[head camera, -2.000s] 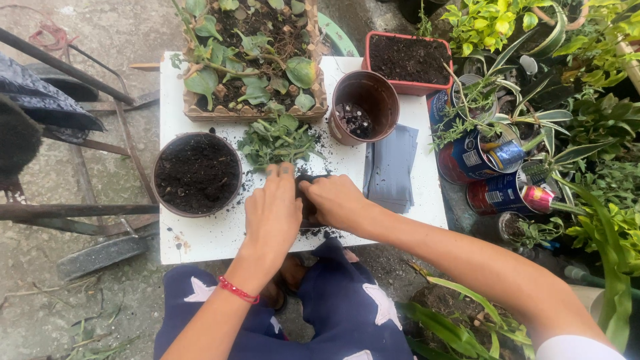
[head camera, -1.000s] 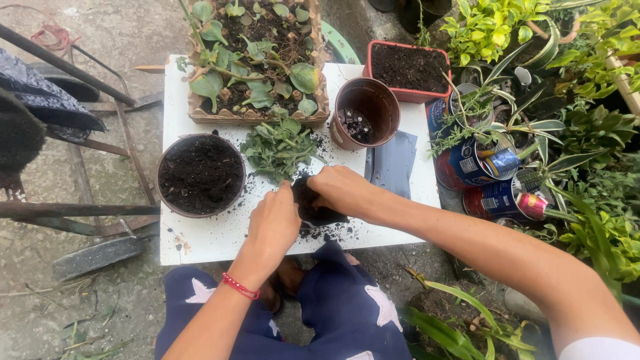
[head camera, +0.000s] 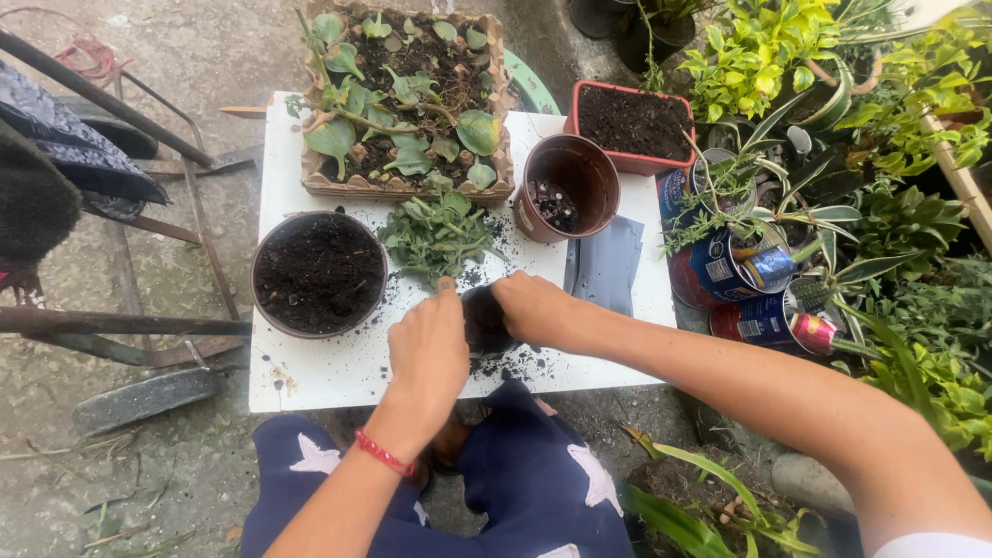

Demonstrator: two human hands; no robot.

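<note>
Near the front edge of a white board, a small black plastic nursery bag (head camera: pixel 488 322) stands between my hands. My left hand (head camera: pixel 430 341) is against its left side, thumb pointing up. My right hand (head camera: pixel 535 310) grips its upper right rim. Dark soil shows faintly inside the bag. Just beyond lies a heap of green leafy cuttings (head camera: pixel 438 232). Left of it is a round brown pot of dark soil (head camera: pixel 318 275). A brown plastic pot (head camera: pixel 570 186) with white-specked mix in the bottom stands at the right, beside a stack of flat black bags (head camera: pixel 608 263).
At the back of the white board (head camera: pixel 310 387) sits an egg-carton tray (head camera: pixel 411 190) with soil and leafy cuttings. A red rectangular planter (head camera: pixel 632 128) holds soil. Potted plants in metal cans (head camera: pixel 732 263) line the right side. A metal frame (head camera: pixel 194 232) stands at the left.
My right hand has shifted from over the bag's middle to its right rim, so more of the bag shows. My left hand stays at the bag's left side.
</note>
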